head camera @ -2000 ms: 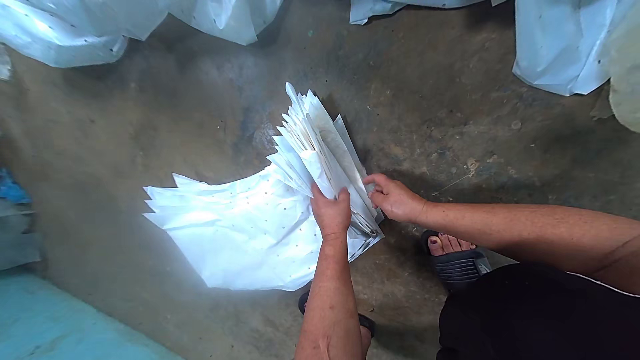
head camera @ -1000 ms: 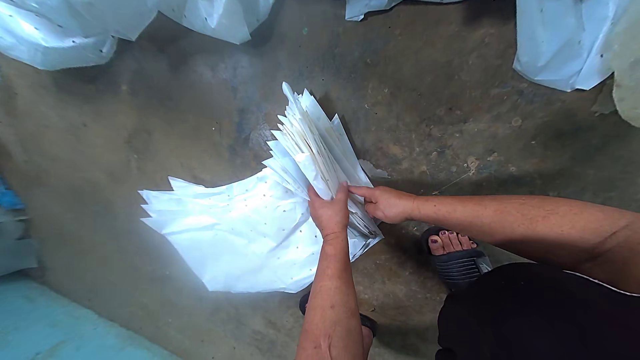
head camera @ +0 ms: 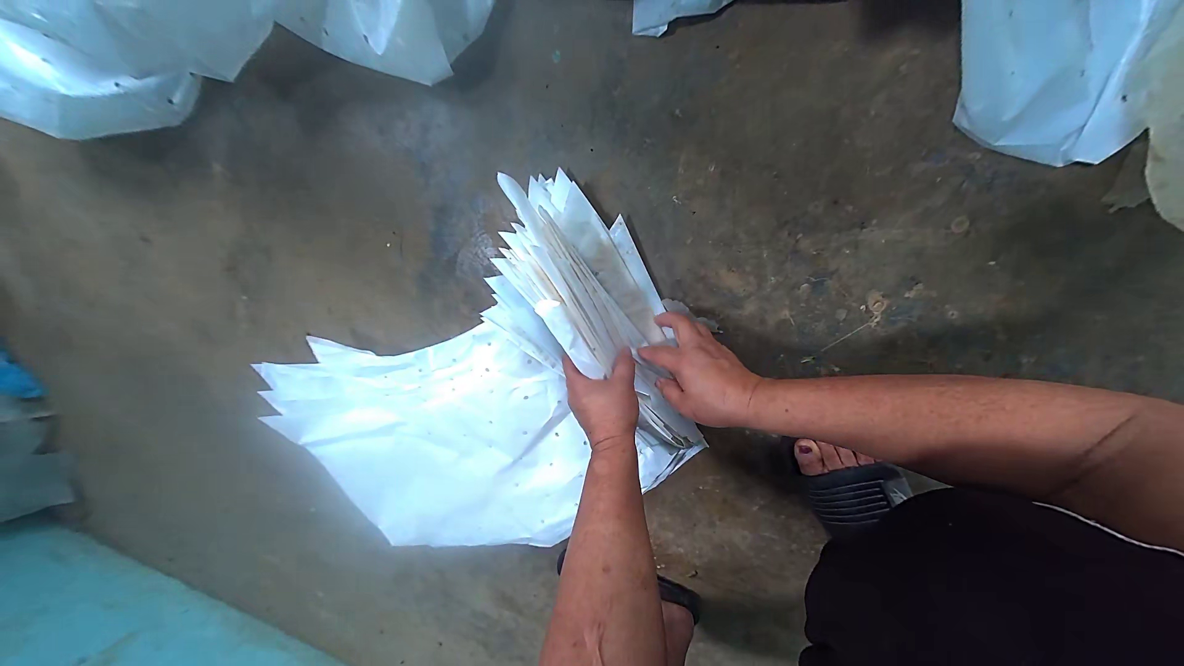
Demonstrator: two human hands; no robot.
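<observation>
A bundle of folded white sheets (head camera: 583, 277), plastic or paper, lies on the floor in the middle of the head view, its pointed corners fanned toward the top. My left hand (head camera: 606, 398) grips the folded edges near the bundle's lower middle, thumb and fingers around them. On the bundle's right side rests my right hand (head camera: 703, 370), its fingers spread over the outer sheets. From under the bundle a wide white sheet stack with small dark dots (head camera: 435, 444) spreads to the left, with jagged layered corners.
Bare concrete floor (head camera: 832, 231) surrounds the bundle. White dotted sheets hang or lie at the upper left (head camera: 388, 37) and upper right (head camera: 1045, 83). A light blue surface (head camera: 120, 601) fills the lower left corner. My sandalled foot (head camera: 846, 486) is just below my right forearm.
My right hand's fingers, close to my left thumb one second ago, are now spread on the bundle's right side. The bundle's folded layers look more fanned. My left hand keeps its hold.
</observation>
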